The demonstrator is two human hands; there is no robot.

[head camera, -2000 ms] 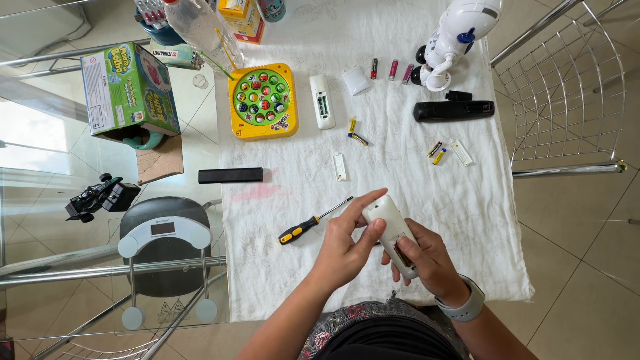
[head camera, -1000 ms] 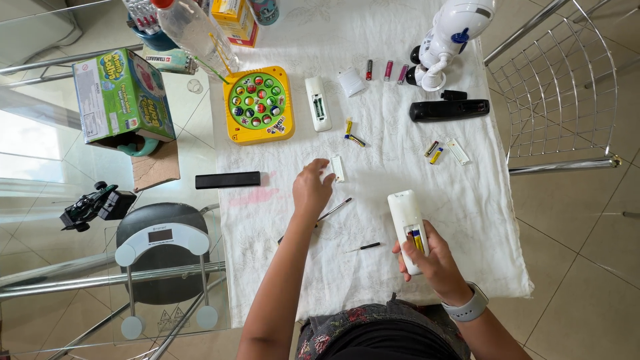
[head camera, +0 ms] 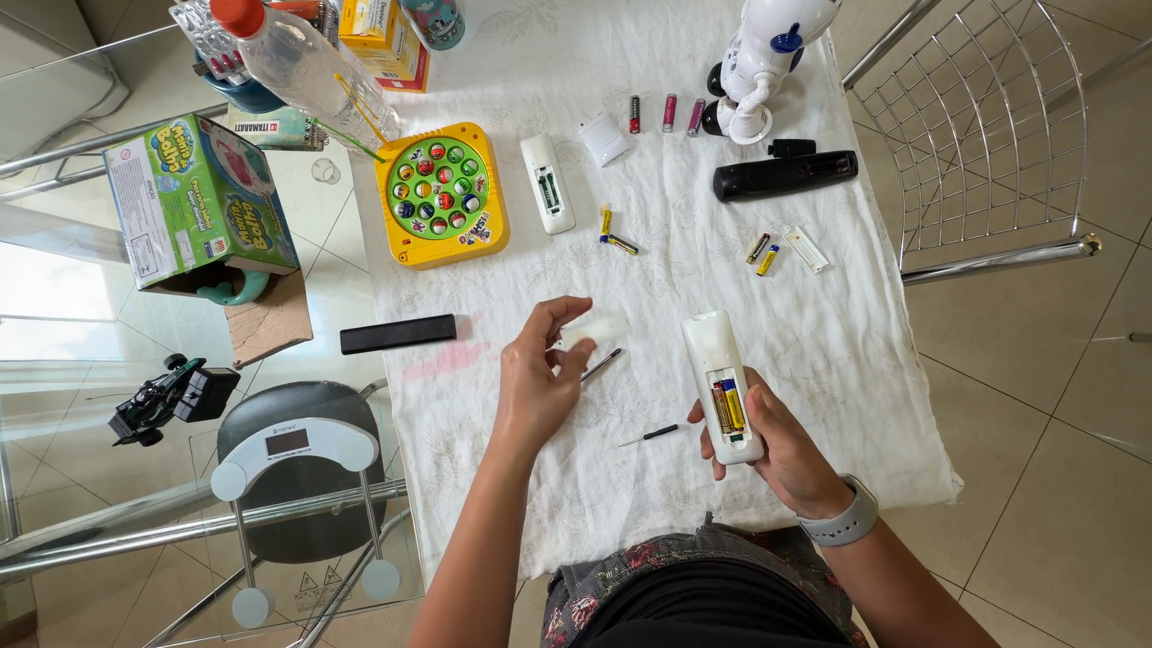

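Observation:
My right hand point(head camera: 781, 434) holds a white remote control point(head camera: 711, 346) back side up; its battery bay is uncovered, with two batteries point(head camera: 727, 405) lying in it. Between the fingertips of my left hand point(head camera: 547, 378) is a white battery cover point(head camera: 596, 329), blurred. A larger screwdriver's shaft point(head camera: 601, 363) shows beside that hand, which hides the rest. Near the remote lies a small black-handled screwdriver point(head camera: 661, 431). Farther back are a second white remote point(head camera: 547, 184) with an uncovered bay, loose batteries point(head camera: 618, 244) and, to their right, another white cover point(head camera: 805, 249).
A yellow fishing game point(head camera: 450, 256), a water bottle point(head camera: 297, 63) and a toy box point(head camera: 193, 202) stand back left. A black bar-shaped object point(head camera: 398, 334) lies at the cloth's left edge. Back right are a black remote point(head camera: 783, 175), a white toy robot point(head camera: 765, 67) and several batteries point(head camera: 670, 112).
My left hand has left the remote, reached to the white cover on the cloth and come back nearer with it. The remote's uncovered bay now faces the camera in my right hand.

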